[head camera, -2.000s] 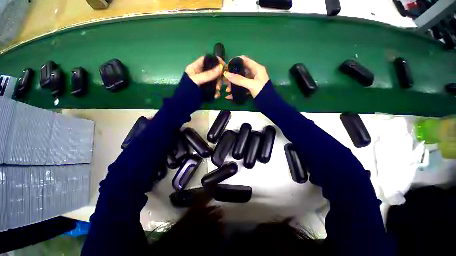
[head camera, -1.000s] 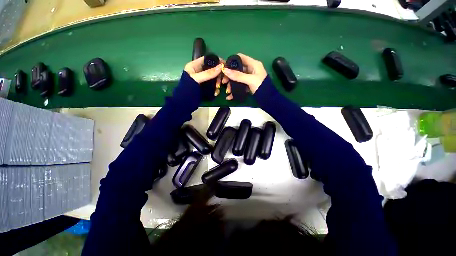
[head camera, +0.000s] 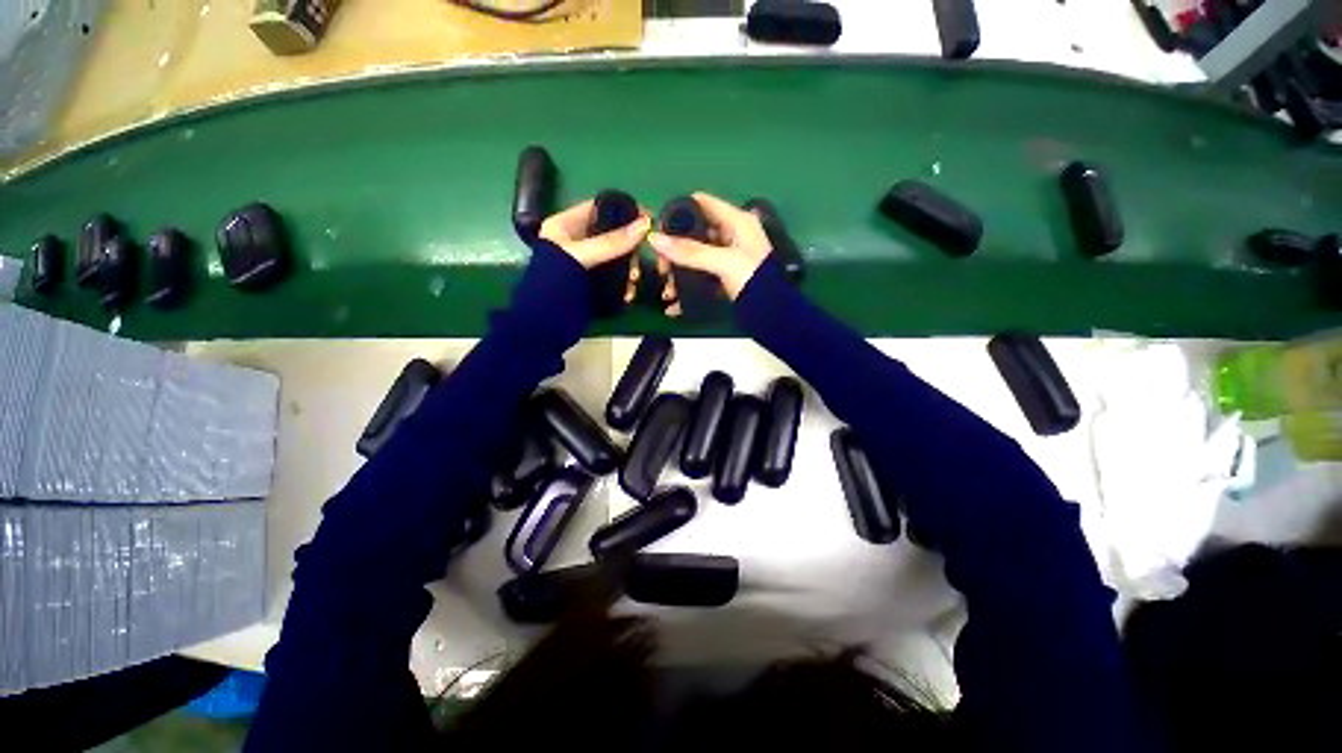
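My left hand (head camera: 596, 243) is closed around a black plastic housing (head camera: 615, 213), held upright over the green conveyor belt (head camera: 398, 133). My right hand (head camera: 714, 247) holds another black housing (head camera: 683, 216) beside it, also upright, end towards me. The thumbs nearly meet between the two. The fingers cover much of both housings. One black housing (head camera: 533, 191) lies on the belt just left of my left hand. Another (head camera: 773, 236) lies partly hidden behind my right hand.
Reserve housings (head camera: 709, 427) lie loosely on the pale table (head camera: 331, 515). Light-grey ribbed stacks (head camera: 133, 427) stand at left. More housings (head camera: 933, 216) lie along the belt. A crumpled white wrap (head camera: 1163, 441) and a yellow-green item (head camera: 1251, 383) are at right. A patterned box (head camera: 293, 22) is on the far board.
The housings on the belt have moved left past my hands. Both hands still hold the two housings side by side. The view has tilted slightly.
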